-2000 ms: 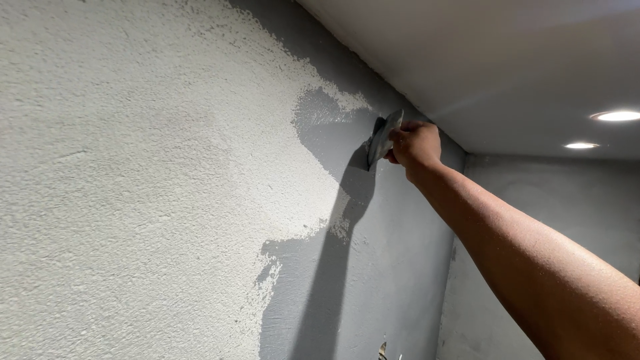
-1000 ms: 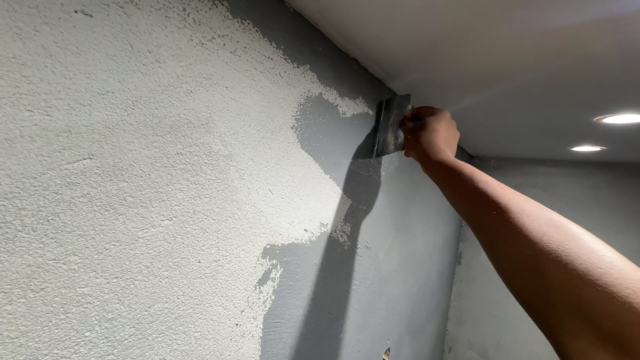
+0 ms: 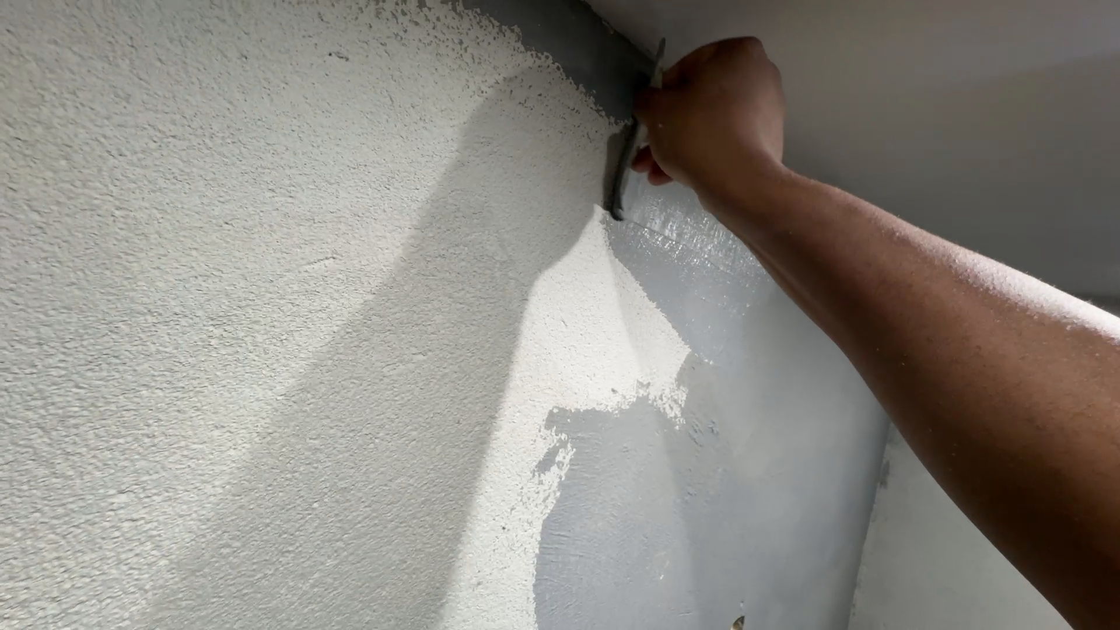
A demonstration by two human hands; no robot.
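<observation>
My right hand (image 3: 719, 109) is closed on a putty knife (image 3: 626, 171) near the top of the wall. Its blade is seen nearly edge-on and meets the wall where grey coating borders the rough white surface. Smooth grey skim coat (image 3: 770, 385) covers the wall below and to the right of the hand, with a wet, shiny patch (image 3: 682, 227) just beside the blade. Rough white textured wall (image 3: 219, 219) fills the left side. A dark grey coated band (image 3: 582, 52) runs along the ceiling edge. My left hand is out of view.
The ceiling (image 3: 945, 52) slopes across the upper right, close above the hand. An adjoining wall (image 3: 919, 542) meets the coated wall at a corner at lower right. A small object (image 3: 738, 622), too little seen to name, shows at the bottom edge. Shadows of the arm lie across the wall.
My right hand has moved with the putty knife, whose broad face showed a second ago and is now nearly edge-on. The hand and arm look larger. The ceiling lights have left the view.
</observation>
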